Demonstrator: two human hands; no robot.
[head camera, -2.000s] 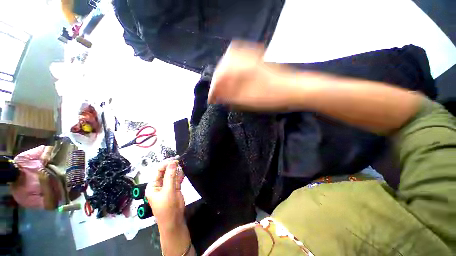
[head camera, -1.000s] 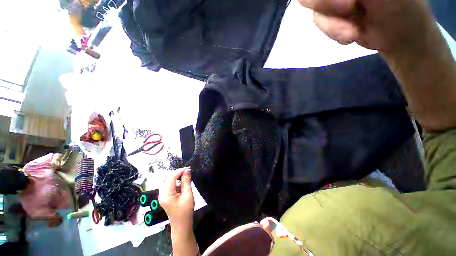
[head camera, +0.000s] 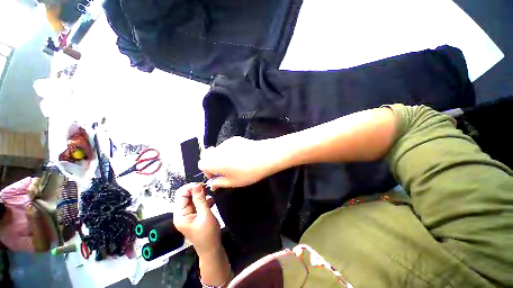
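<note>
A black garment (head camera: 337, 90) lies spread over the table and the lap, with a speckled dark inner side (head camera: 230, 128). My left hand (head camera: 197, 216) is below its left edge, with thumb and forefinger pinched on that edge. My right hand (head camera: 239, 162) is just above and right of it, fingers closed together, fingertips meeting those of the left hand. A tiny light sliver shows between the fingertips, probably a needle. No thread can be made out. The exact spot on the cloth is hidden by the fingers.
Left of the hands are a flat black rectangle (head camera: 190, 160), a pile of tiny dark pieces (head camera: 169, 185), red-handled scissors (head camera: 147, 162), black thread cones (head camera: 169, 229), a shiny black heap (head camera: 106, 216) and a bag with red and yellow contents (head camera: 77, 151). More black garment (head camera: 208, 34) lies beyond. A person in pink (head camera: 19, 214) is far left.
My right hand swung out to the upper right, then came back down to meet my left hand at the garment's edge. My left hand keeps its pinch. The whole view shifted slightly.
</note>
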